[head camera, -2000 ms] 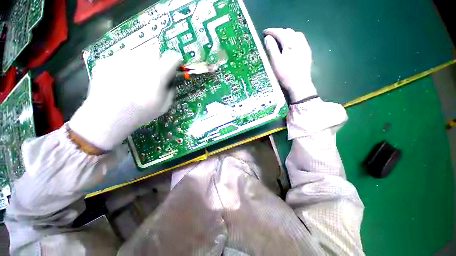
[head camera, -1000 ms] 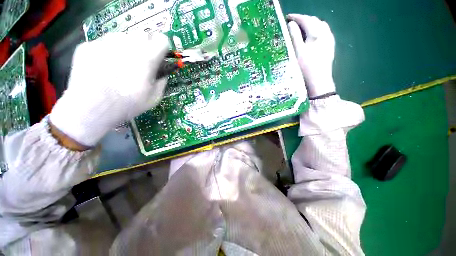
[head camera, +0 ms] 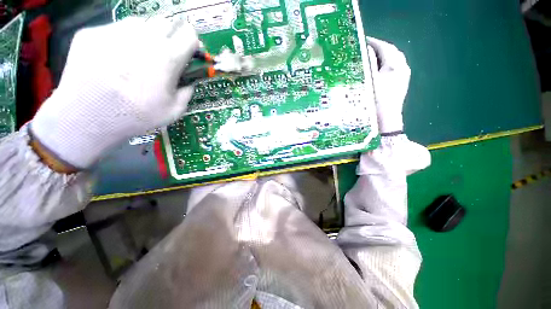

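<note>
The large green circuit board [head camera: 272,96] is solder side up, with its pale front edge along the yellow tape. My left hand [head camera: 115,90], in a white glove, is closed around side cutters [head camera: 211,64]. Orange-red and black handle parts show beyond the fingers. The silver jaws are blurred and lie over the middle of the board; whether they touch it I cannot tell. My right hand [head camera: 389,81], also gloved, holds the board's right edge; its fingertips are partly hidden by that edge. The board's far edge is cut off by the picture.
A red piece [head camera: 160,160] sticks out at the board's lower left. Another green board [head camera: 10,72] and a red pad [head camera: 40,60] are at far left. A black object [head camera: 444,213] sits on the green surface at right. Yellow tape [head camera: 483,136] marks the bench edge.
The board and my right hand appear further right in the picture, and the view has shifted. The board is turned a little. My left hand still holds the cutters over the board's middle.
</note>
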